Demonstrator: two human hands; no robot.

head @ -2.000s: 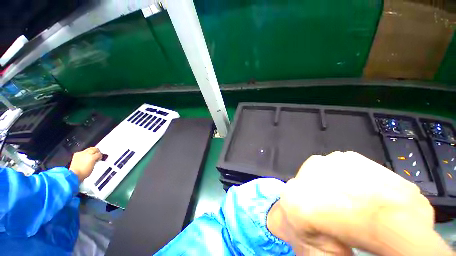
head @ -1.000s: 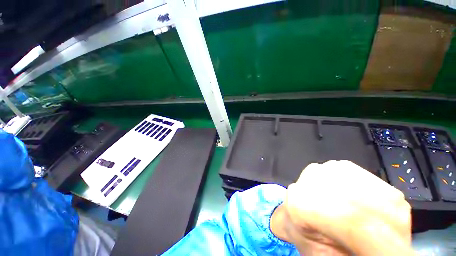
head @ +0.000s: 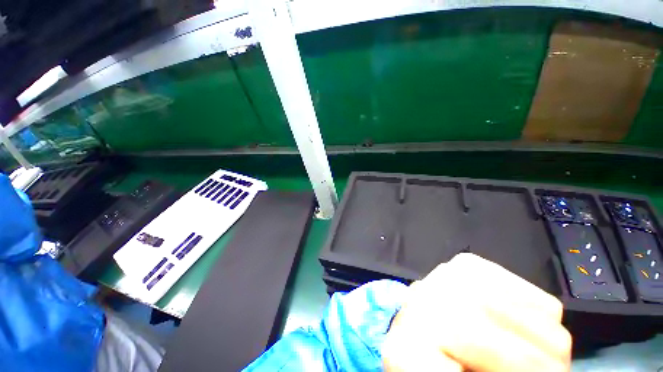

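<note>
A black foam tray (head: 436, 218) lies on a stack at centre right. Two black phone bodies, a left one (head: 584, 251) and a right one (head: 643, 251), lie in its right pockets, camera rings toward the back, with small white and orange marks. The wide pockets to their left hold nothing visible. My left hand (head: 476, 320), bare and overexposed, comes from a blue sleeve and is curled in front of the tray's near edge. Its fingertips are hidden or cut off, so any held thing cannot be seen. My right hand is not in view.
Left of the tray lie a flat black slab (head: 243, 269), a white slotted plate (head: 193, 229) with a small dark piece on it, and more dark trays (head: 116, 218). A person's blue smock (head: 40, 290) fills the left edge. A white post (head: 298, 109) stands behind.
The other person's hand on the white plate has withdrawn from view. My left hand has shifted slightly left and down in the picture. The view has tilted a little upward.
</note>
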